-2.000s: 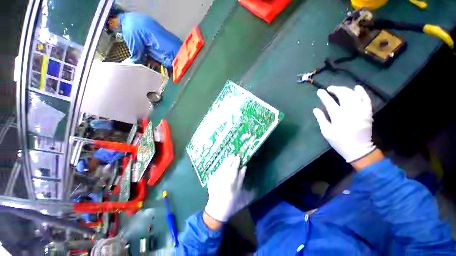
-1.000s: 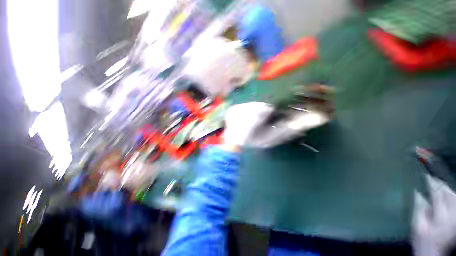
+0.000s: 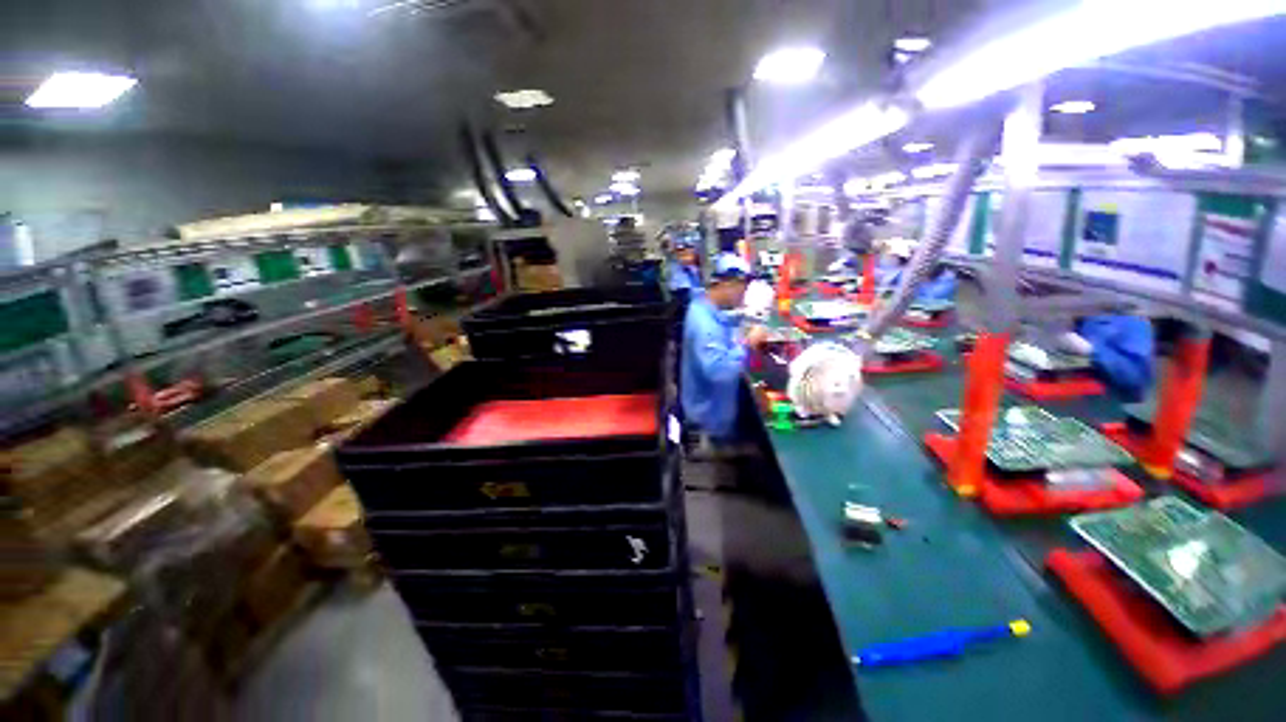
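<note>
Neither of my hands is in the picture. Nearest in front, a stack of black totes [image 3: 529, 487] stands on the floor, the upper one open with a red lining [image 3: 557, 419] inside. A long blue tool [image 3: 934, 647] with a yellow end lies on the green-matted bench [image 3: 860, 564]. At the right, a green circuit board [image 3: 1187, 561] rests on a red carrier [image 3: 1128, 635]. Another circuit board [image 3: 1037, 437] sits on a red carrier with upright posts [image 3: 987, 395] behind it.
A person in blue [image 3: 712, 360] stands at the bench's far side. A small round fan [image 3: 825, 381] with a green base and a small dark object [image 3: 863, 522] are on the bench. Cardboard boxes [image 3: 303, 494] and metal racks line the left. A metal post rises at the right.
The view has swung up and left from the bench to the aisle and totes. Both gloved hands and the board that lay before me have left the picture.
</note>
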